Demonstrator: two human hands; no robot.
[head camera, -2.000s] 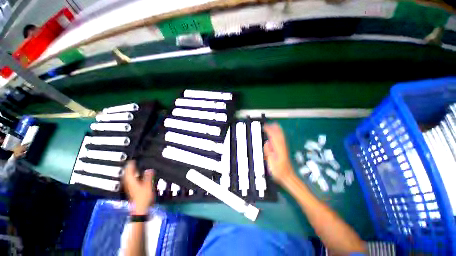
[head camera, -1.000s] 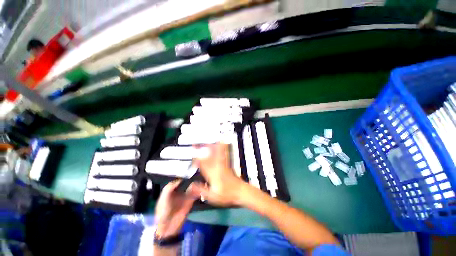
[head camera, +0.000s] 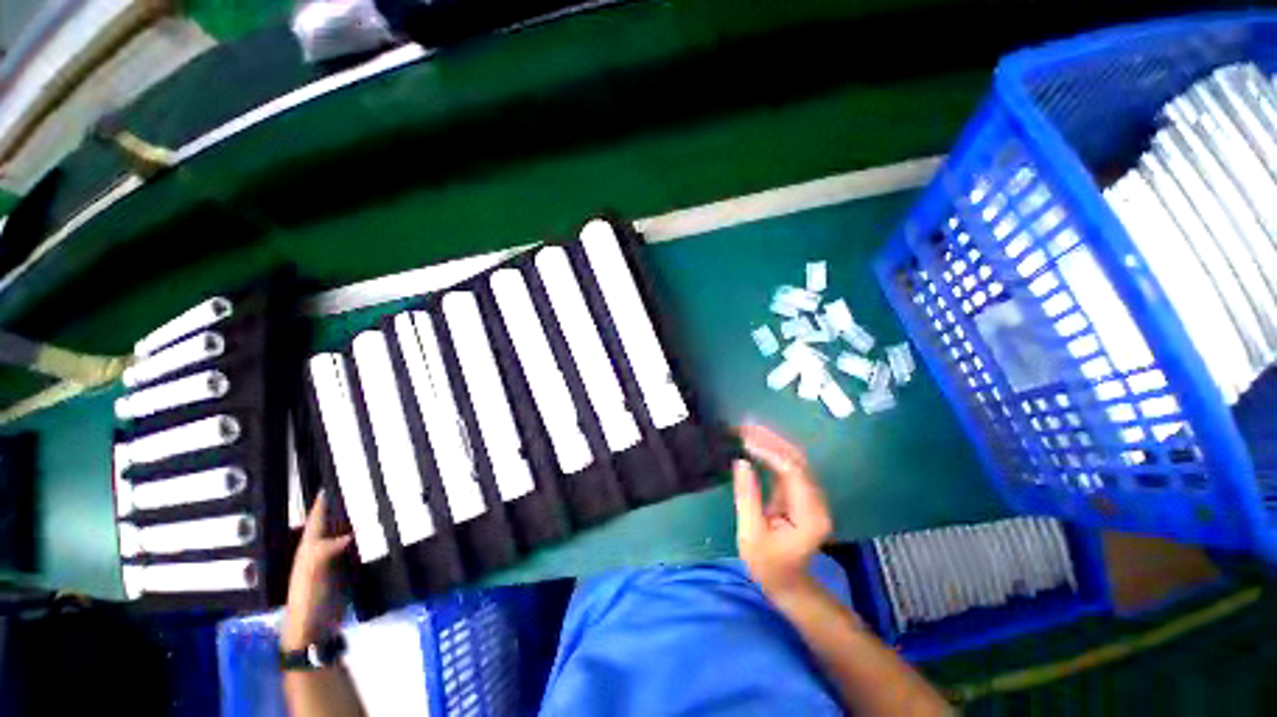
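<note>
A black slotted tray (head camera: 602, 483) lies at a slant in front of me, with several white tubes (head camera: 483, 392) side by side in its slots. My left hand (head camera: 315, 560) is at the tray's lower left corner, its fingers partly hidden behind the edge. My right hand (head camera: 779, 507) is at the lower right corner, with thumb and fingertips at the tray's edge. A loose pile of small clear-white pieces (head camera: 826, 343) lies on the green bench to the right of the tray.
A second black tray (head camera: 266, 420) with white tubes stands at the left. A blue basket (head camera: 1106, 434) full of white tubes is at the right. Below the bench edge are a lower blue bin (head camera: 924, 642) with a row of pale tubes, brown cardboard (head camera: 1155, 574), and a left blue crate (head camera: 469, 651).
The tubes that lay in different directions now lie parallel in one slanted tray. My hands have parted from the middle to the tray's two lower corners. The view has shifted down and right.
</note>
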